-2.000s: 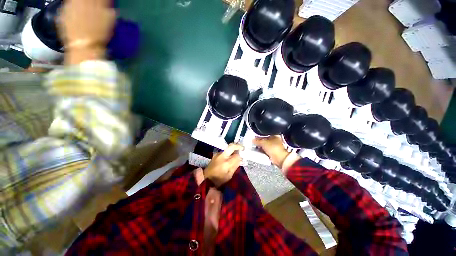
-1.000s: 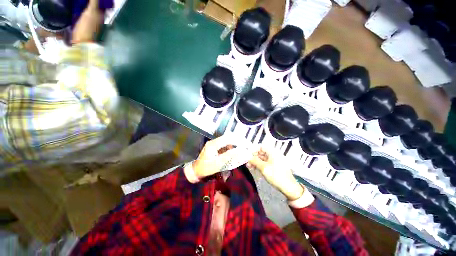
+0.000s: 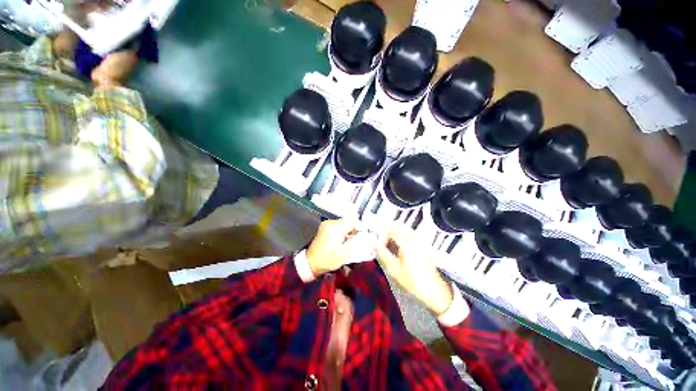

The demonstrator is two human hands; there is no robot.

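My left hand [image 3: 330, 246] and my right hand [image 3: 408, 263] are close together at the bench's near edge, in front of my chest. My left hand holds a small white piece [image 3: 362, 247], perhaps a label strip. The fingertips of my right hand are at its right side; whether they pinch something is too small to tell. Just beyond my hands stand security cameras [image 3: 360, 153] with glossy black ball heads, in two long rows running to the lower right. Their white slotted bases [image 3: 341, 195] face me.
A person in a light plaid shirt [image 3: 114, 168] at the left holds a dark blue-purple cloth [image 3: 149, 46] and a white part. The bench [image 3: 229, 99] is green. White plates [image 3: 584, 27] lie at the upper right. Brown cartons [image 3: 137, 294] are at the lower left.
The camera rows have shifted left in view. My hands have come off the bases and closed together around the small white piece. The neighbour's hand has moved onto a white part.
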